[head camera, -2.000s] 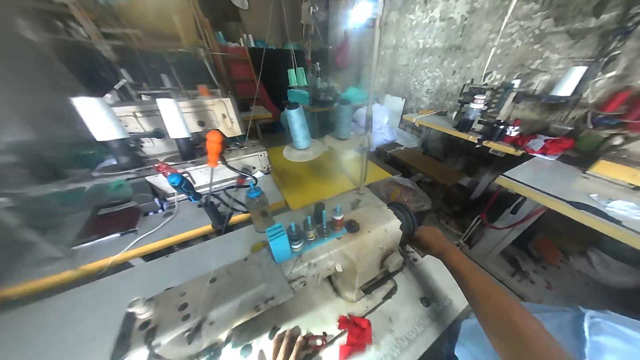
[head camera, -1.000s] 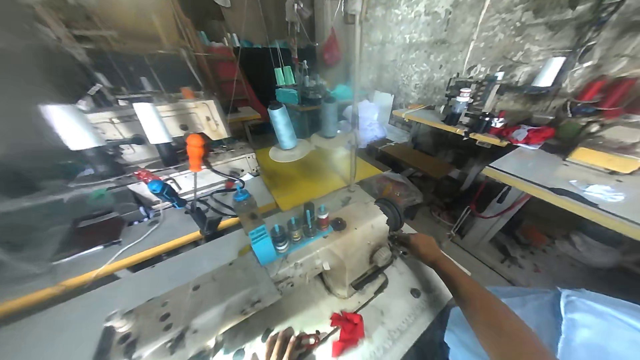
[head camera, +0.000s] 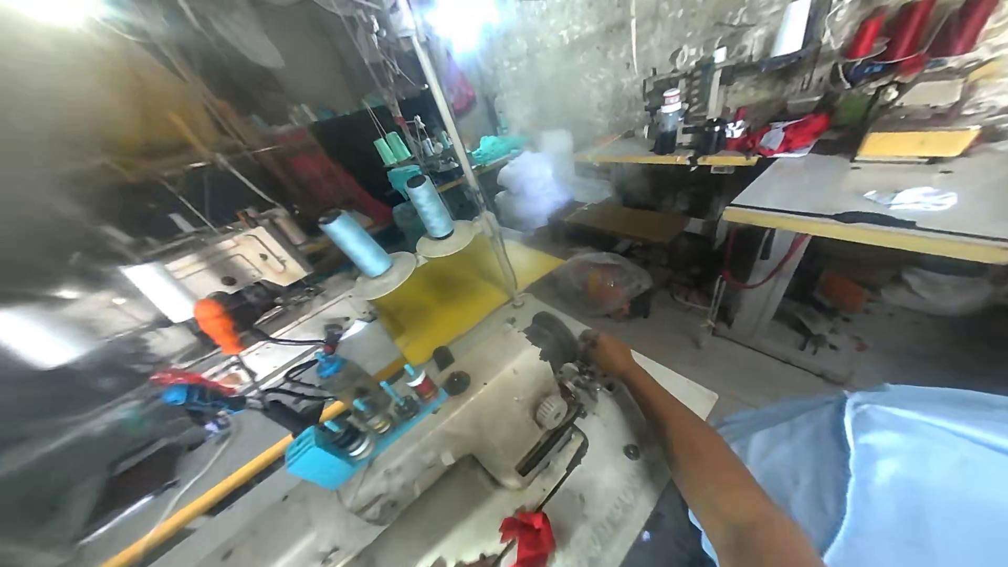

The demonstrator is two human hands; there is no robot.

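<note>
My right hand is at the black handwheel on the end of a white industrial sewing machine; its fingers are partly hidden, so their grip is unclear. Only a sliver of my left hand shows at the bottom edge, close to a red cloth piece beside the machine's arm. On top of the machine, a blue holder carries several small bobbins. Light-blue thread cones stand on round holders behind it.
An orange-handled screwdriver and a clear bottle with a blue cap are at the left. A metal thread-stand pole rises behind the machine. Another table is at the right, and a clear plastic bag lies beyond the handwheel.
The view has shifted strongly, so my left hand, with its fingers visible beside the red cloth before, is now almost out of frame. My right hand remains around the handwheel.
</note>
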